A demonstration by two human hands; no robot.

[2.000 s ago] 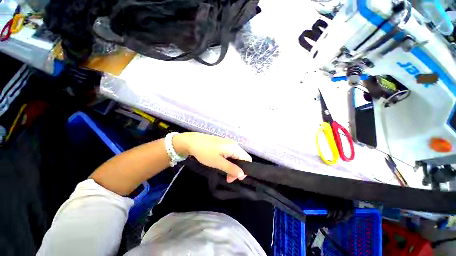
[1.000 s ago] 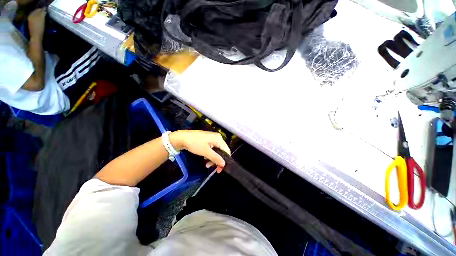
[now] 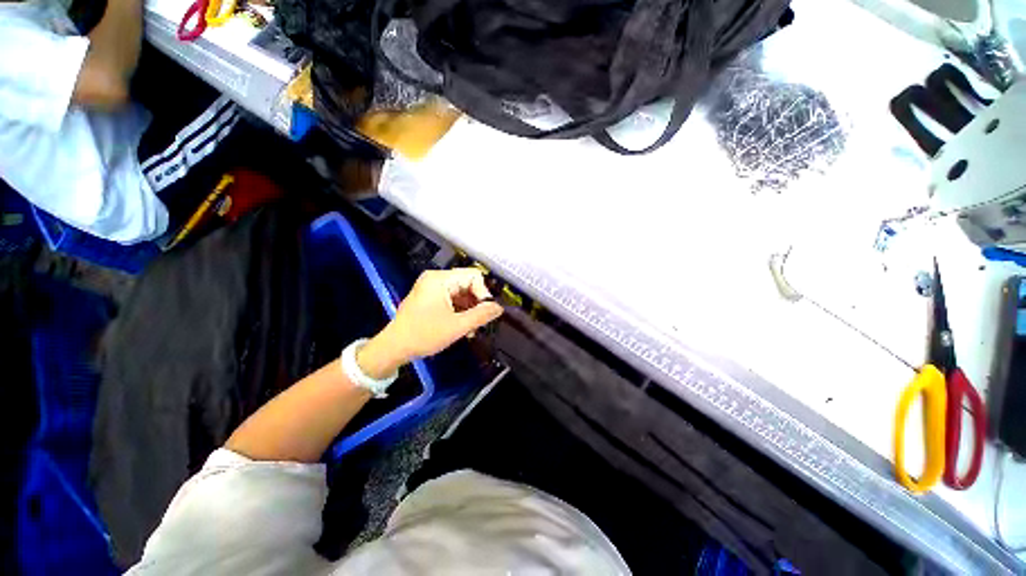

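My left hand [image 3: 444, 313], with a white bracelet, is at the table's front edge, left of the middle. Its thumb and fingers are closed at the upper end of a black strap [image 3: 596, 399]. The strap runs down to the right, below the table edge, towards the bottom of the view; its far end is hidden. My right hand is not in view. Shears with a yellow and a red handle loop [image 3: 943, 422] lie on the white table [image 3: 630, 236] at the right.
A heap of black pieces [image 3: 540, 68] lies at the back. A phone [image 3: 1013, 371] and part of the sewing machine [image 3: 990, 169] are at the right edge. A blue crate [image 3: 383, 281] and black fabric [image 3: 203, 371] are below left. Another person's arm [image 3: 109, 56] shows upper left.
The view has turned left, so the table things sit further right and the machine is mostly out of view. My left hand has drawn the strap leftward, off the table edge.
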